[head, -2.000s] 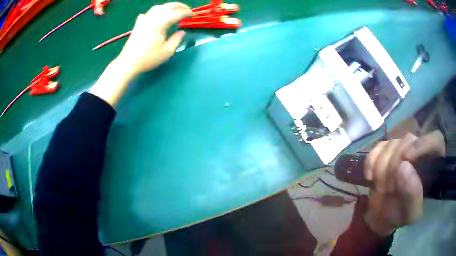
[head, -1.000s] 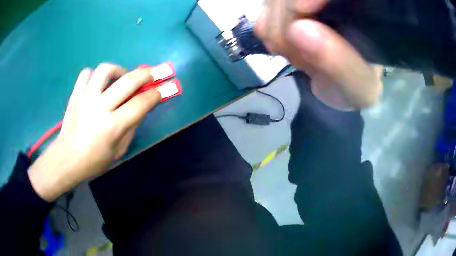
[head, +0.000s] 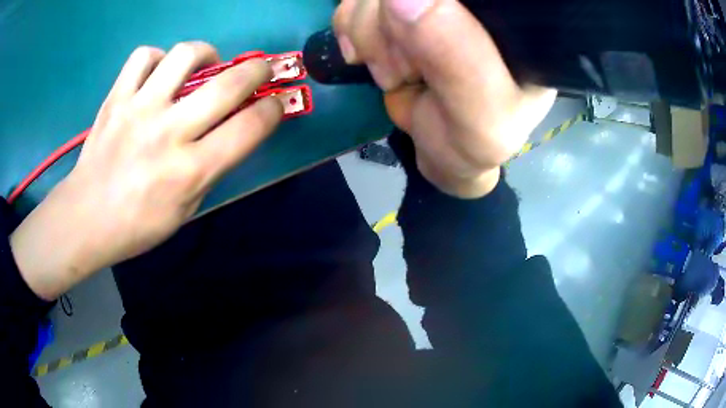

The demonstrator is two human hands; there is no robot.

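Two red clamp housings (head: 298,101) lie side by side on the green mat near the table edge, with pale metal inner faces showing. My left hand (head: 171,131) presses over them and holds them, fingertips just behind the pale faces. A red cable (head: 49,163) trails left from under it. My right hand (head: 446,88) grips the black electric screwdriver (head: 581,44). The screwdriver's ribbed nose (head: 330,57) is at the end of the upper housing. The bit is hidden or too small to tell.
The green mat (head: 72,56) ends at a slanting table edge in front of my body. Beyond it are grey floor, yellow-black tape (head: 549,135) and a black block (head: 379,154) below the edge. Blue items, cartons and a white rack stand at the far right.
My right hand has brought the screwdriver from the feeder to the red housings. The feeder has left view. Earlier, my left hand moved from the red parts at the back to the front edge.
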